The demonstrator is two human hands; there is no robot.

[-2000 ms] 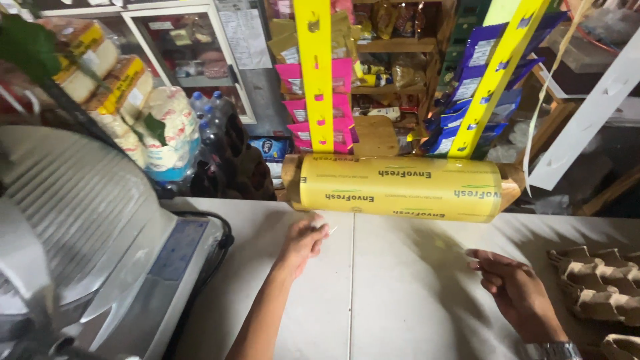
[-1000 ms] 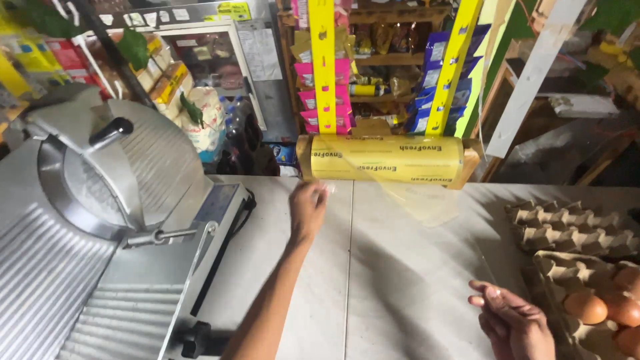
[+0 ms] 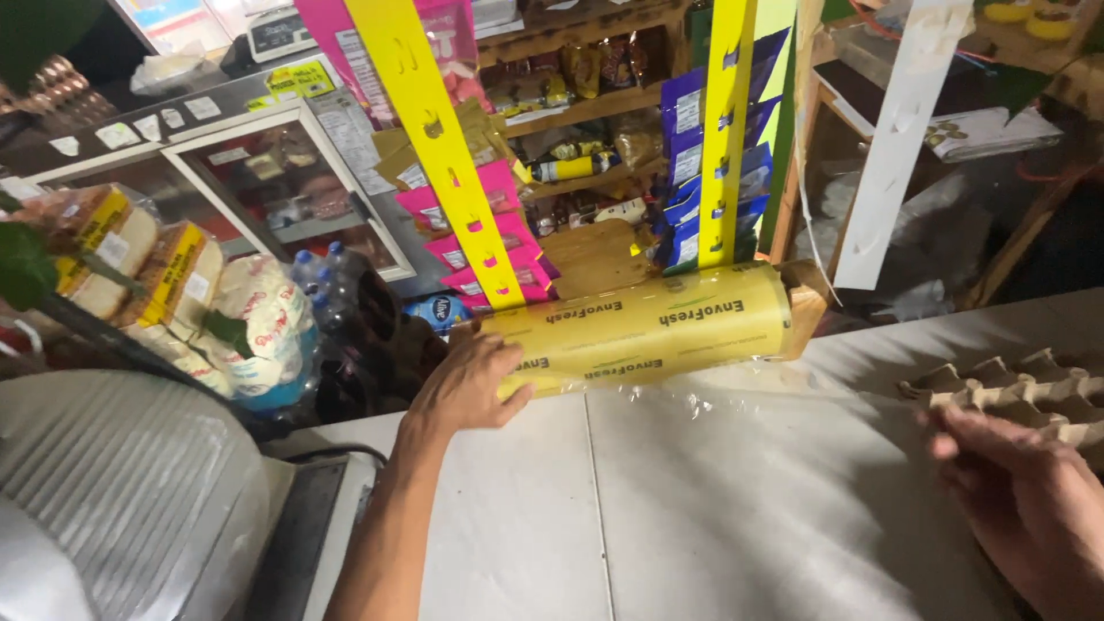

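Observation:
A yellow roll of EnvoFresh cling film (image 3: 642, 332) lies in a wooden holder (image 3: 806, 310) at the back edge of the white counter (image 3: 517, 517). My left hand (image 3: 474, 379) rests on the left end of the roll, fingers spread over the film. At the right, my right hand (image 3: 1009, 474) has thumb and fingertips pinched together on the edge of a clear sheet of film (image 3: 733, 398), which stretches from the roll's front towards it. The sheet is hard to make out against the counter.
A metal slicer (image 3: 129, 492) stands at the left. Cardboard egg trays (image 3: 1018, 392) lie at the right, beside my right hand. Yellow hanging strips (image 3: 448, 164) with snack packets come down behind the roll. Bagged bread (image 3: 164, 267) and dark bottles (image 3: 345, 293) stand at the back left.
My left hand has moved from the counter in front of the roll onto its left end. A clear sheet now spans from the roll towards my right hand. The view has shifted closer to the roll.

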